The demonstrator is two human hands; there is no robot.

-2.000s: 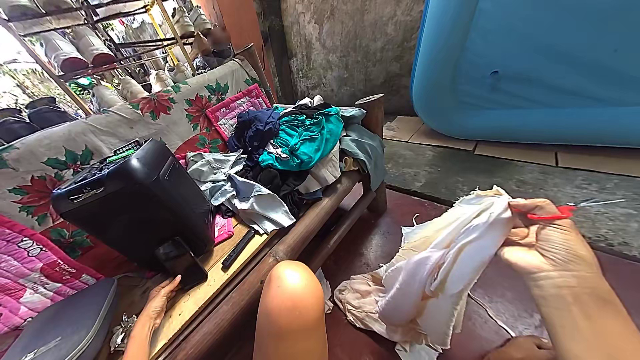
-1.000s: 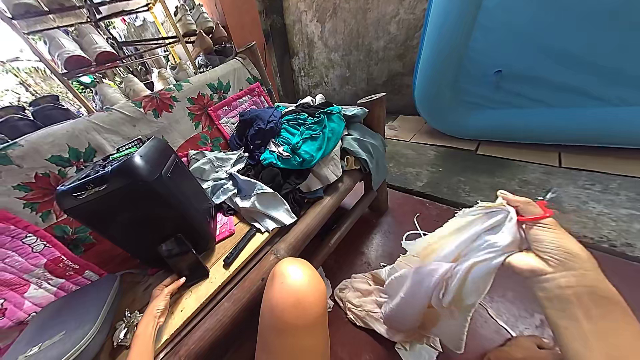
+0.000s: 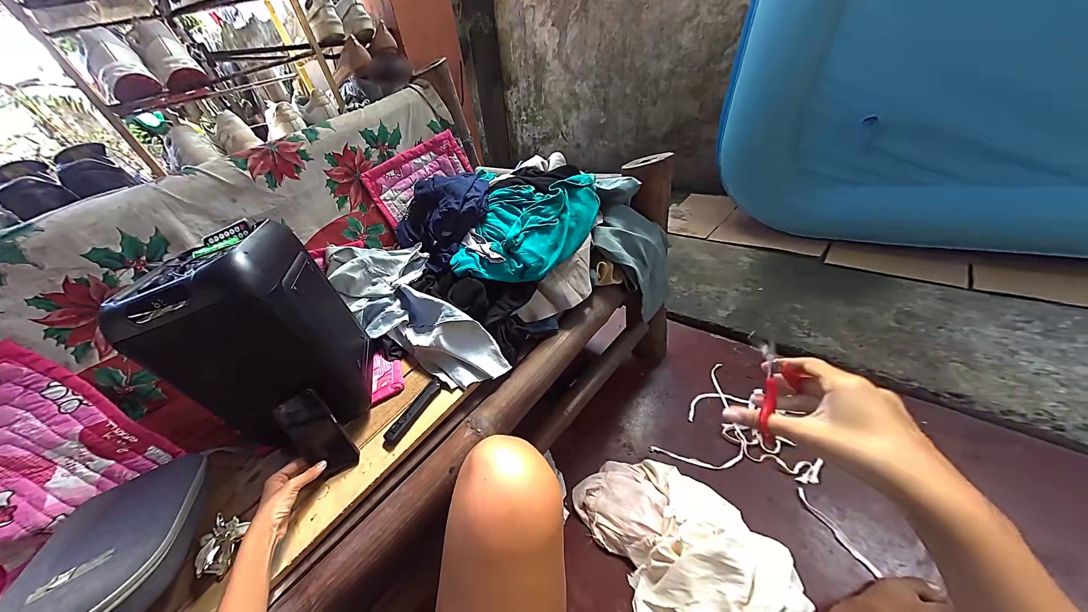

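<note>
My right hand (image 3: 837, 416) is raised over the red floor, closed on small red-handled scissors (image 3: 769, 404) whose blades blur upward. Below and left of it a bundle of cream-white cloth (image 3: 688, 540) lies on the floor. White strips of cord or cloth (image 3: 722, 459) lie loosely on the floor behind the hand. On the wooden bench, my left hand (image 3: 289, 493) touches the lower edge of a dark smartphone (image 3: 316, 432), which leans against a black speaker-like case (image 3: 238, 331); whether its fingers grip the phone is unclear.
A black knife-like tool (image 3: 412, 414), a clothes pile (image 3: 527, 229) and a grey zip case (image 3: 110, 535) lie on the bench (image 3: 527, 382). Shoes stand on a rack (image 3: 178, 93) behind. A blue inflatable pool (image 3: 918, 127) leans at the right. My bent knee (image 3: 501, 518) is between my hands.
The white cloth that my right hand held up is now down on the floor, out of that hand. The scissors are still in it. My left hand stays by the phone.
</note>
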